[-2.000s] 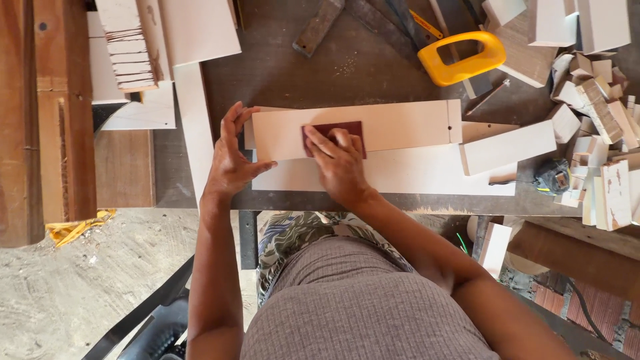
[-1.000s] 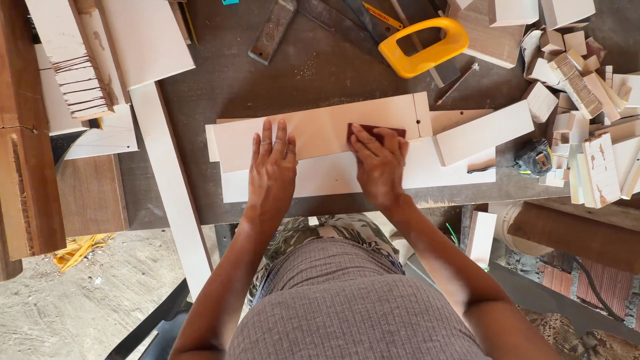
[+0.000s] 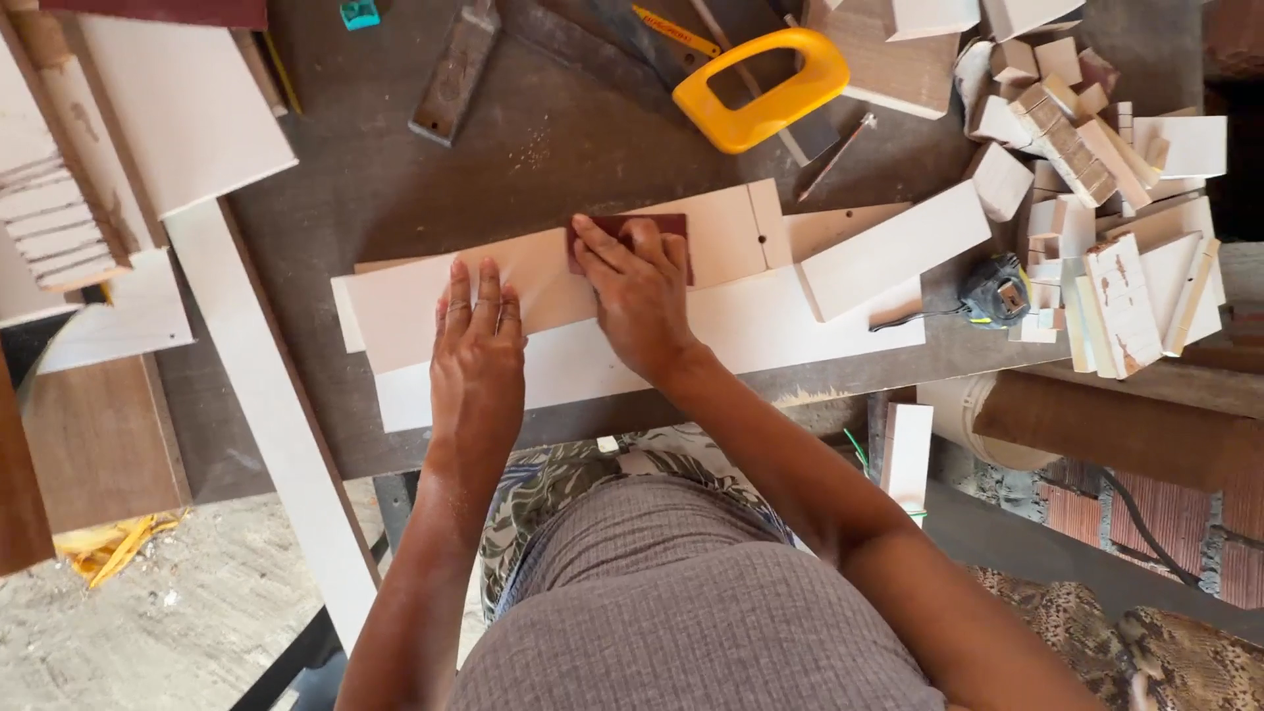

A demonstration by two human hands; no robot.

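A pale board (image 3: 538,259) with a pencil line and a small dark hole near its right end lies across other white boards on the dark workbench. My left hand (image 3: 479,346) rests flat on its left half, fingers slightly apart, holding nothing. A dark red sheet of sandpaper (image 3: 675,223) lies on the board's middle, pressed under the fingers of my right hand (image 3: 637,281). Below them a longer white board (image 3: 770,331) runs along the bench's near edge. A short white block (image 3: 894,252) overlaps its right part. The underside of the sandpaper is hidden.
A saw with a yellow handle (image 3: 760,89), a metal tool (image 3: 456,74) and a pencil (image 3: 837,158) lie beyond the board. A tape measure (image 3: 995,291) sits by piled wood offcuts (image 3: 1086,148) at right. At left a long white strip (image 3: 276,425) overhangs the bench edge beside stacked boards (image 3: 183,94).
My left hand has gone from the board's left end to lying flat on its face. The sandpaper under my right hand was further right on the board one second ago. The view has shifted.
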